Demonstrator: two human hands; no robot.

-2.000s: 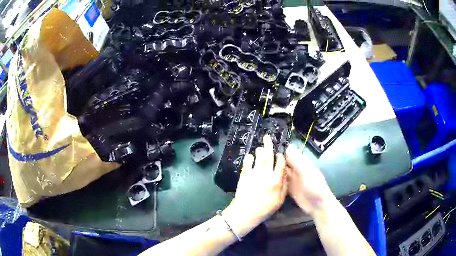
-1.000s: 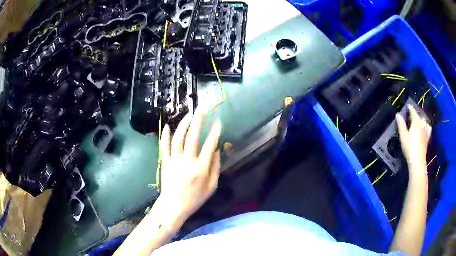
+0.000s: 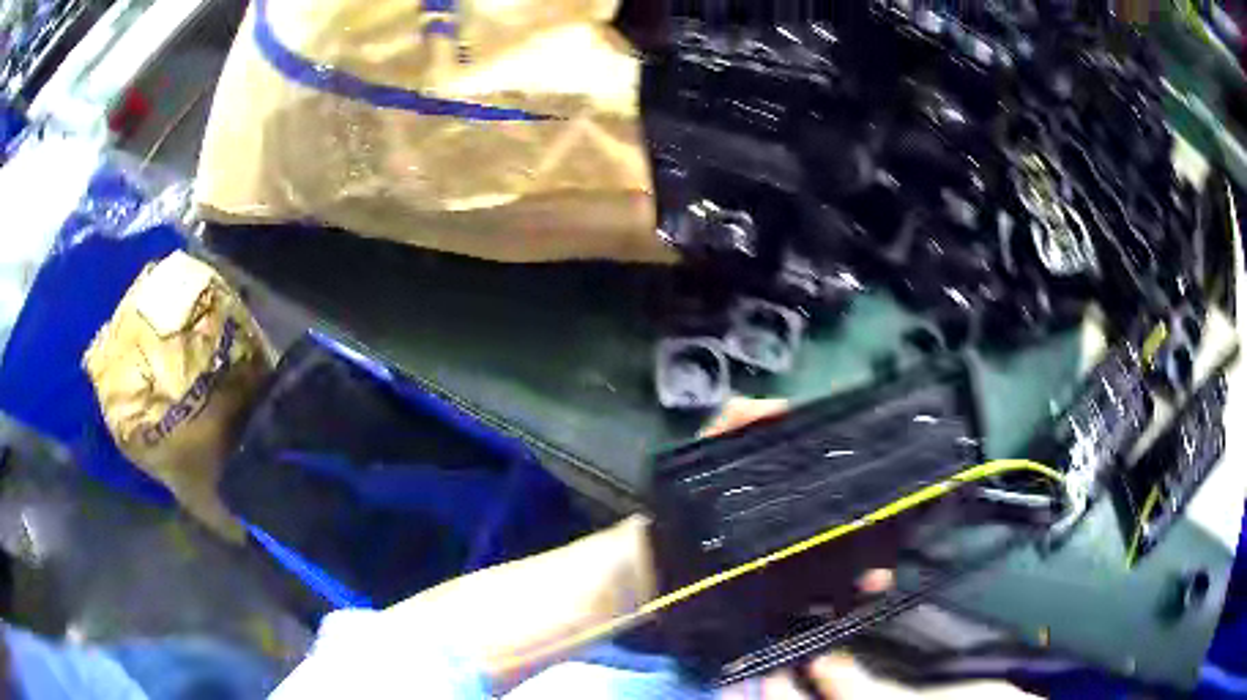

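A black power strip housing (image 3: pixel 821 479) is held up tilted over the bench's front edge, blurred, its long ribbed face showing. A yellow wire (image 3: pixel 807 540) runs across it and bends at the right end. My left hand (image 3: pixel 743 414) is mostly hidden behind the housing; a bit of it shows above the upper edge, and it grips the housing. My right hand (image 3: pixel 834 677) is blurred at the bottom edge, cut off, close under the housing's lower edge; its grip cannot be made out.
A tan sack (image 3: pixel 438 151) stands on the green bench (image 3: pixel 1012 581). Two loose socket inserts (image 3: pixel 693 373) lie behind the housing. Black parts (image 3: pixel 848 164) are heaped at the back right. A blue bin (image 3: pixel 397 479) and a smaller tan bag (image 3: pixel 185 383) are at lower left.
The view has swung left, from the blue bin at right to the sack. My left hand, empty before, now holds a housing. My right hand has left that bin.
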